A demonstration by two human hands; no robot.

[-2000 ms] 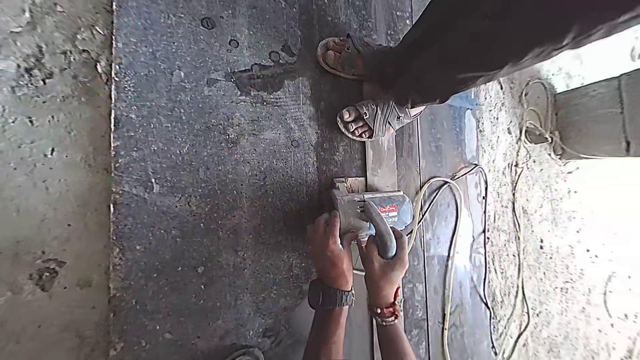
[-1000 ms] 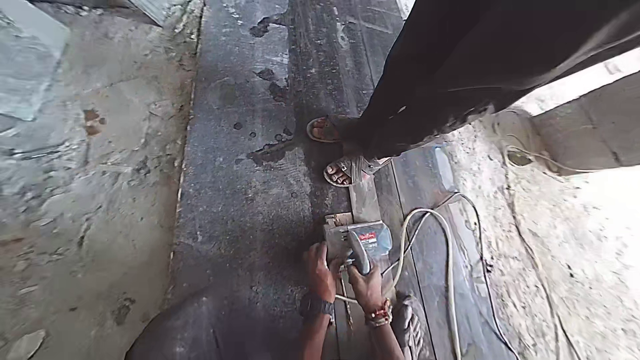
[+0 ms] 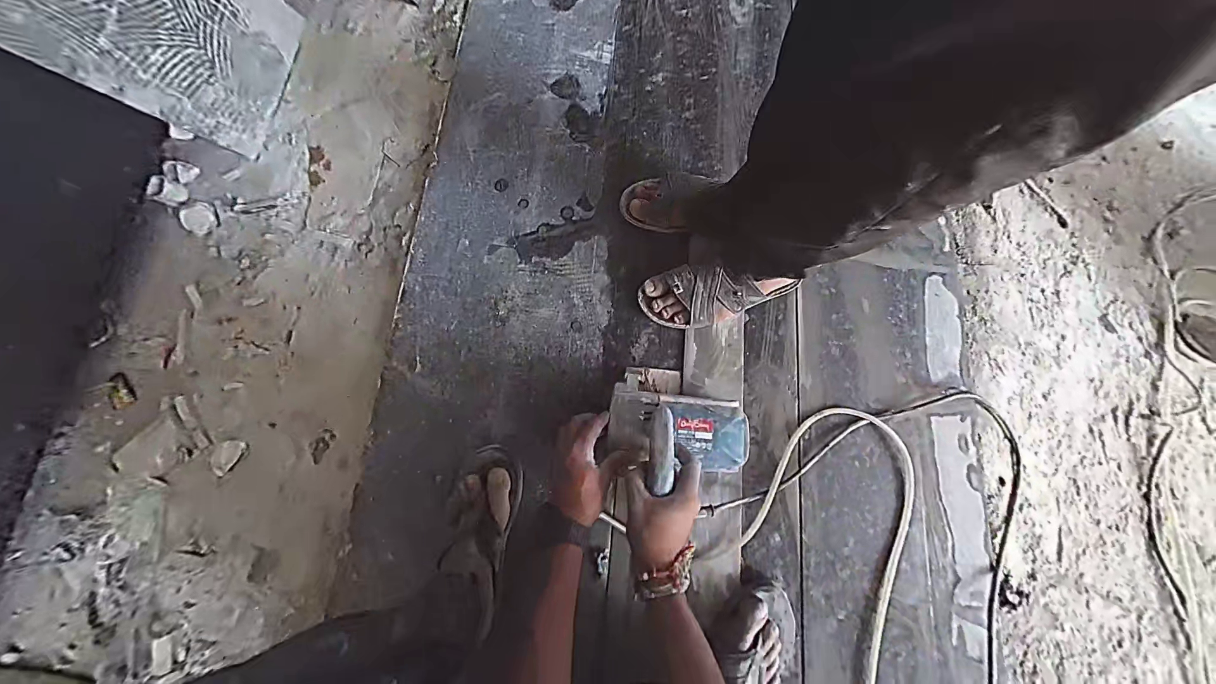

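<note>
A corded power saw (image 3: 712,432) with a grey guard, a blue housing and a red label lies across a narrow stone or board strip (image 3: 714,356). My right hand (image 3: 662,503) is closed round its curved grey handle. At the guard's left edge, my left hand (image 3: 581,465) rests with its fingers against the tool; whether it grips is partly hidden. A small light piece (image 3: 654,380) sticks out just beyond the saw's front edge. The blade is hidden. Pale and dark cables (image 3: 898,494) loop to the right of the tool.
Another person's sandalled feet (image 3: 689,296) stand on the dark slabs just beyond the saw. My own feet (image 3: 489,494) are on either side of my arms. Rubble (image 3: 228,456) covers the ground at left, with a ridged grey slab (image 3: 180,57) above it. More cable (image 3: 1164,456) lies at right.
The view has shifted, bringing my feet and the ridged slab into sight. My hands stay at the saw, and the other person's feet remain beyond it.
</note>
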